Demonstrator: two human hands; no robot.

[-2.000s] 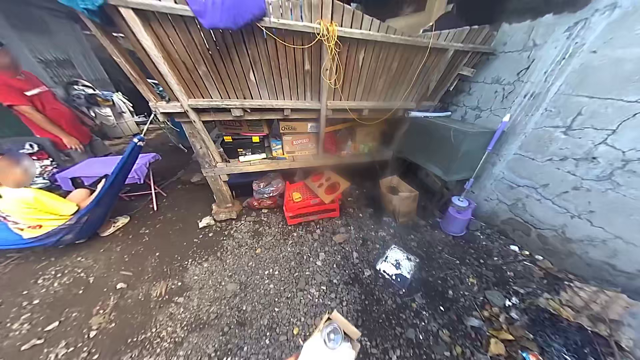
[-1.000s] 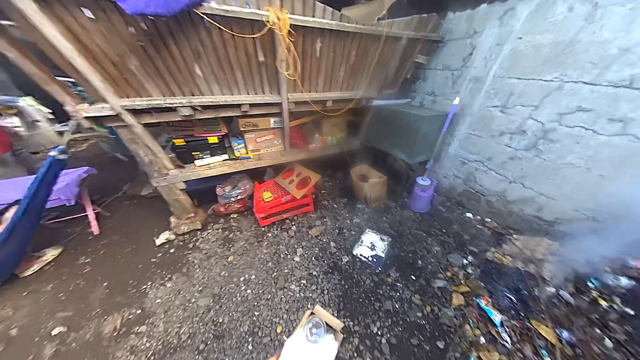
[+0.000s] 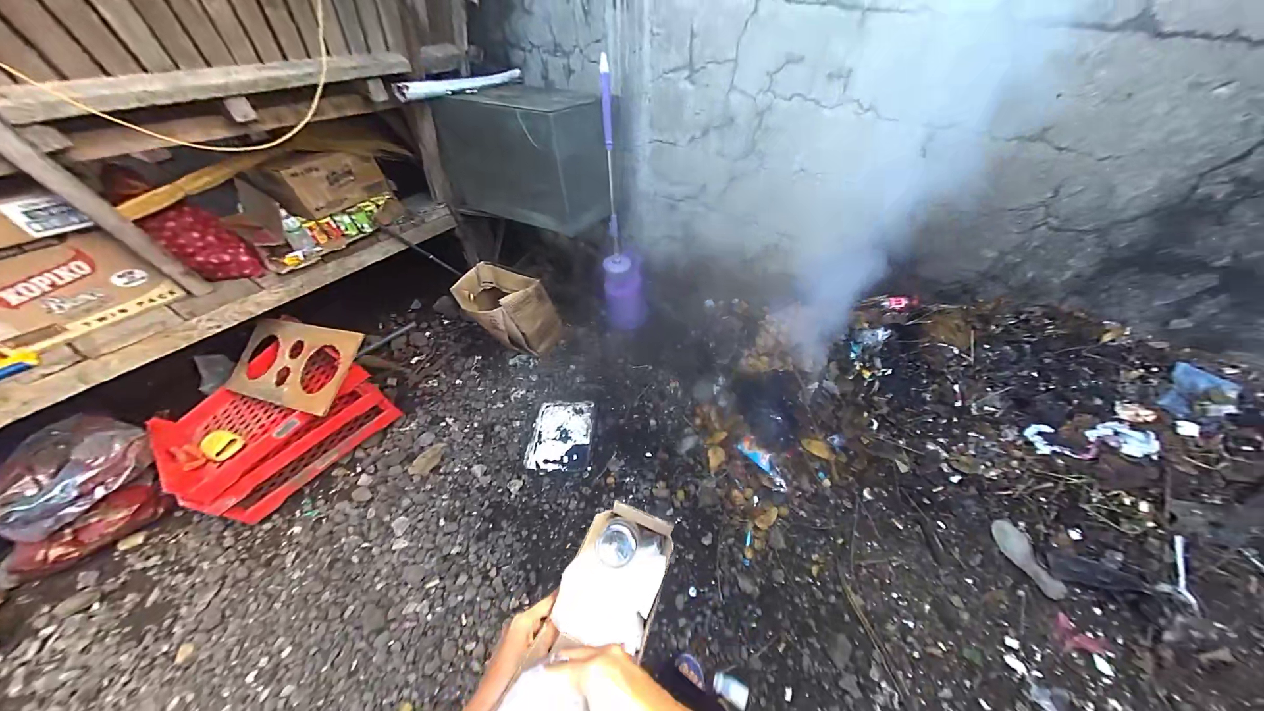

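Note:
A small open cardboard box [image 3: 660, 523] is held out low in front of me, with white material and a round clear or metallic item [image 3: 617, 545] inside its far end. My left hand [image 3: 520, 642] grips the box's left side. Over the near end of the box lies my right hand [image 3: 612, 676], bright and partly washed out; what its fingers hold cannot be made out. Beyond the box, a black tray-like piece with a white, patchy surface [image 3: 561, 434] lies on the gravel.
Smoke rises from a heap of leaves and litter [image 3: 770, 395] by the cracked wall [image 3: 750, 128]. Red plastic crates [image 3: 267, 444] bear a cut-out cardboard sheet [image 3: 296, 365]. An open carton [image 3: 513, 311] stands near a purple toilet brush holder [image 3: 624, 291]. Boxes fill the wooden shelf [image 3: 326, 262] at left.
The view has swung right and closer to the smoking litter heap. The hammock and the people at the left have left the view. Both hands now show at the box.

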